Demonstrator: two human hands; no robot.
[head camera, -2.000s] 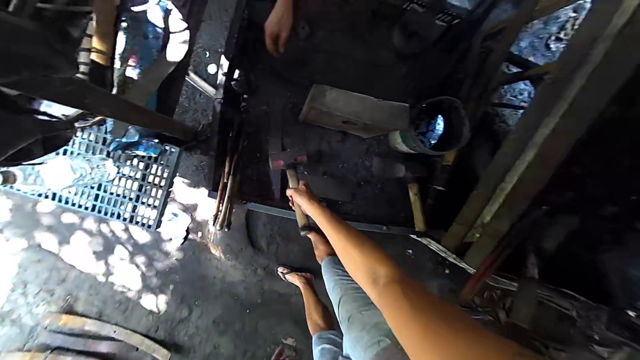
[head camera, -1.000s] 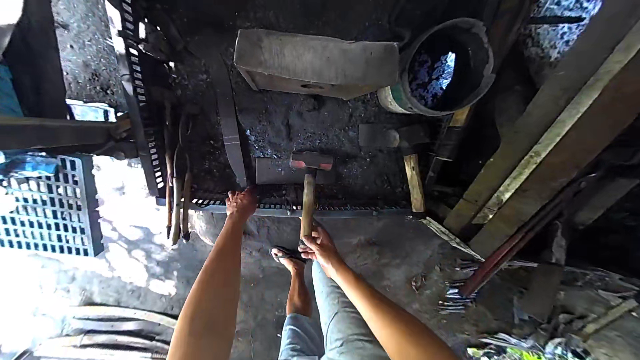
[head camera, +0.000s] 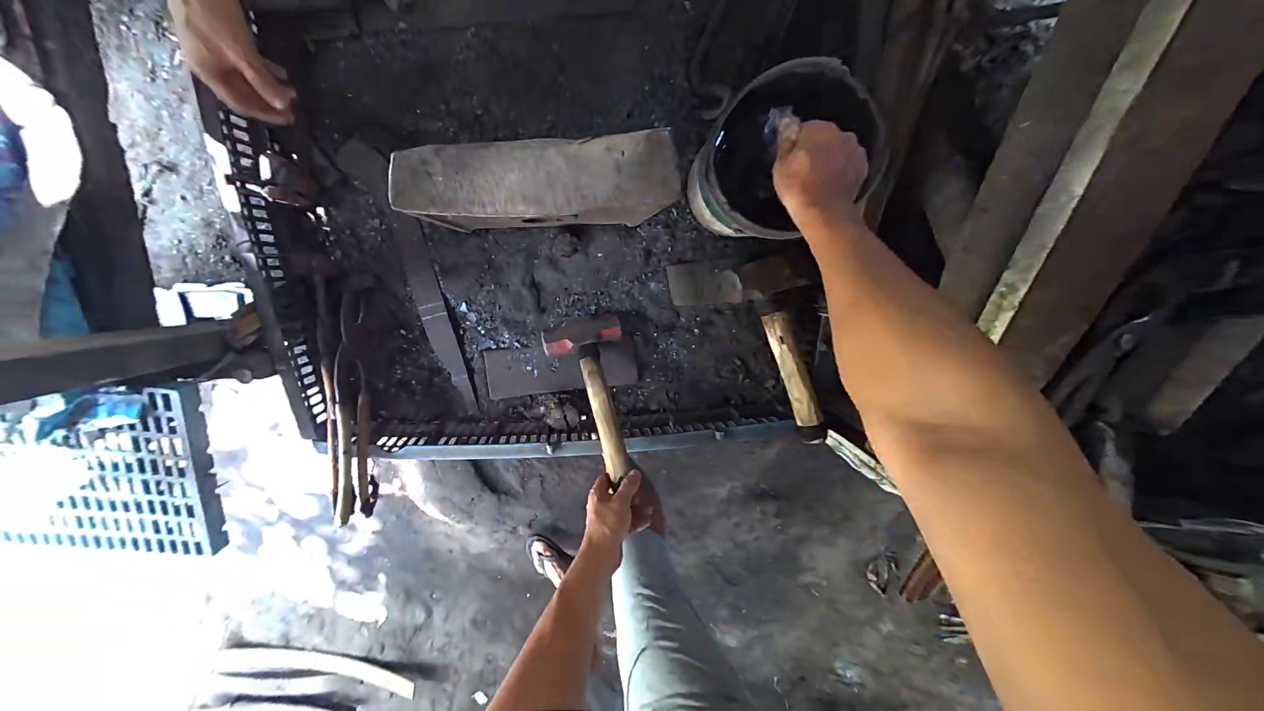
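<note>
My left hand is closed around the lower end of the wooden handle of a sledgehammer. The hammer's red-and-dark head rests on a flat metal plate. My right hand is inside the mouth of a round bucket of dark liquid, fingers curled; whether it holds anything is unclear. Between the bucket and the left side lies a large rectangular metal block. A second hammer with a wooden handle lies below the bucket. A long flat metal bar lies left of the plate.
Another person's hand is at the upper left. Long-handled tools lean on the slotted metal edge of the dirt-filled bed. Thick wooden beams stand at right. A plastic crate sits at left, with curved strips on the ground.
My left hand has moved from the bed's front edge to the hammer handle. My right hand has left the handle and reached up into the bucket. The other person's hand has come into view.
</note>
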